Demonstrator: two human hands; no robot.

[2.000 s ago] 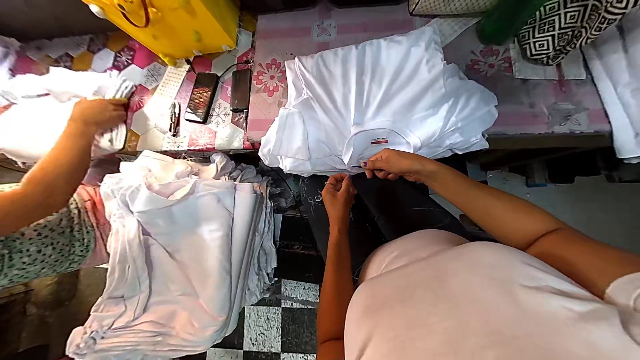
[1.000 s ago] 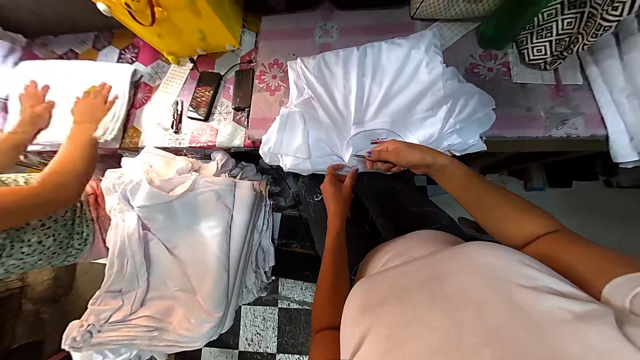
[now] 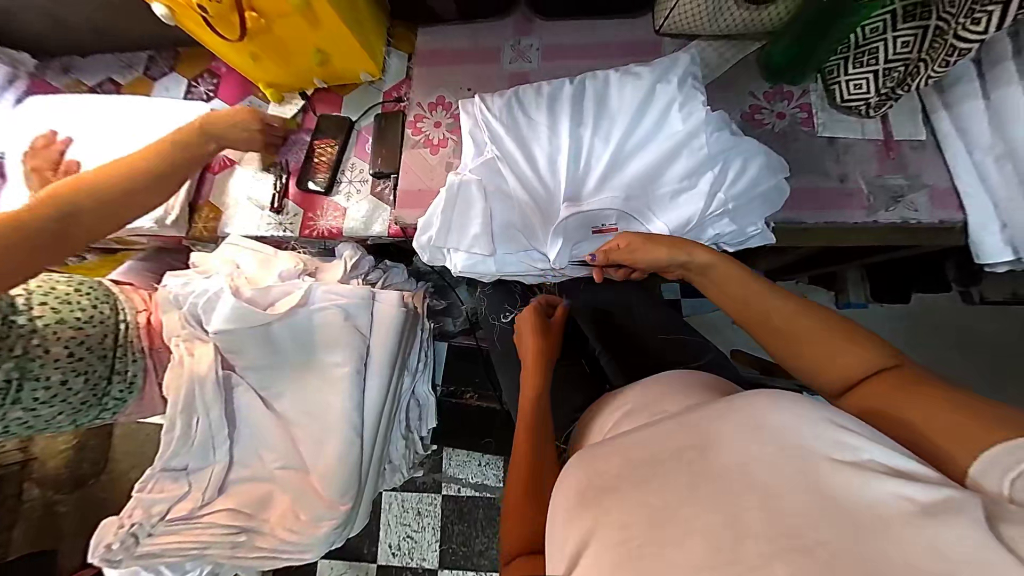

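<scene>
White T-shirts [image 3: 608, 136] lie in a pile on the table, the top one's neckline with its small label toward me. My right hand [image 3: 632, 256] rests at the near edge of the pile below the neckline, closed on a thin dark pointed tool, perhaps thread snips. Over my dark trousers, just short of the pile, is my left hand [image 3: 542, 320], its fingers bent together; whether it pinches a thread cannot be told. Loose threads cling to the trousers beside it.
Left of my legs stands a tall stack of white garments [image 3: 272, 384]. A co-worker's arm [image 3: 120, 192] reaches over the table near a phone [image 3: 326, 152], a dark power bank [image 3: 387, 144] and a yellow bag [image 3: 304, 40]. A patterned cloth bag [image 3: 888, 56] sits at right.
My left hand has drawn back from the shirt's edge toward my lap. The co-worker's one hand has moved right, off the white cloth toward the phone.
</scene>
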